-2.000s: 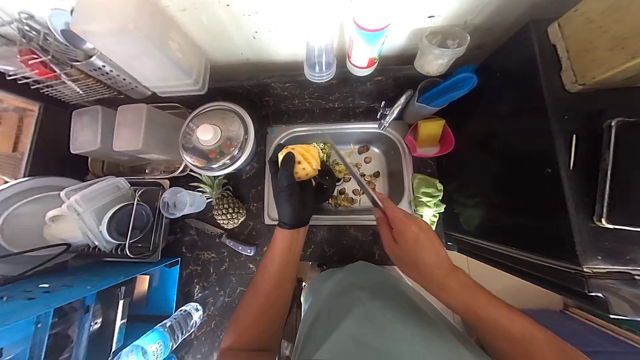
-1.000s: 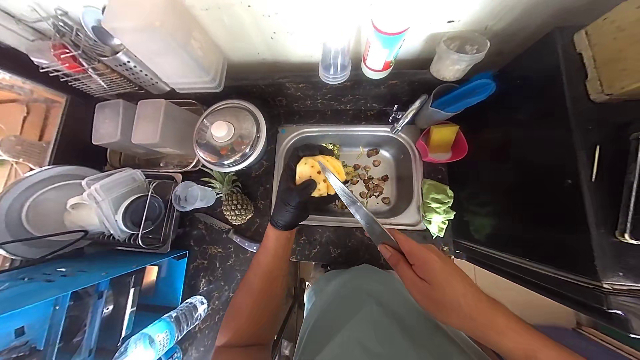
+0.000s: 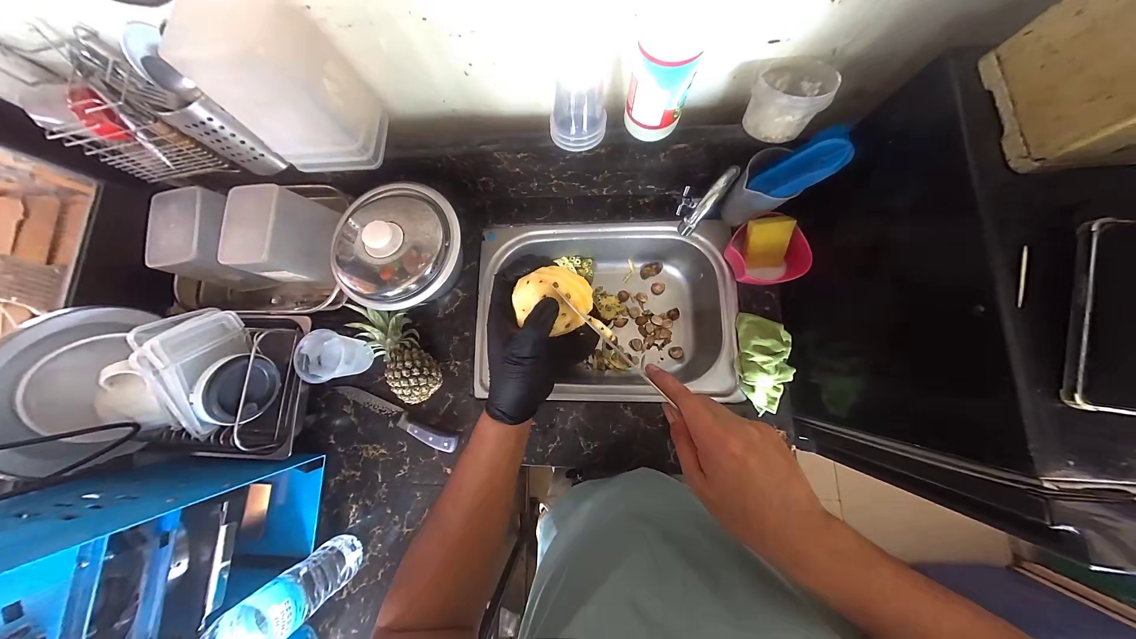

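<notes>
My left hand (image 3: pixel 525 364), in a black glove, holds a peeled pineapple (image 3: pixel 543 293) over the left part of the steel sink (image 3: pixel 612 232). My bare right hand (image 3: pixel 723 439) grips a knife (image 3: pixel 603 332) at the sink's front edge, and its blade lies against the right side of the fruit. A strip of yellow flesh shows along the blade. Peel pieces (image 3: pixel 655 330) and green-brown rind lie in the basin. To the left on the counter are a small unpeeled pineapple (image 3: pixel 412 371) with its crown and a second knife (image 3: pixel 429 435).
A lidded pot (image 3: pixel 397 247) stands left of the sink, near a plastic cup (image 3: pixel 333 356) and a dish rack (image 3: pixel 288 390). The faucet (image 3: pixel 710 201), a pink sponge holder (image 3: pixel 792 257) and a green cloth (image 3: pixel 763 355) are at the right. A plastic bottle (image 3: pixel 293 595) lies lower left.
The knife blade was off the fruit two seconds ago, then over its top; now it is at the right side, with a strip of flesh along it. The left hand keeps hold of the pineapple.
</notes>
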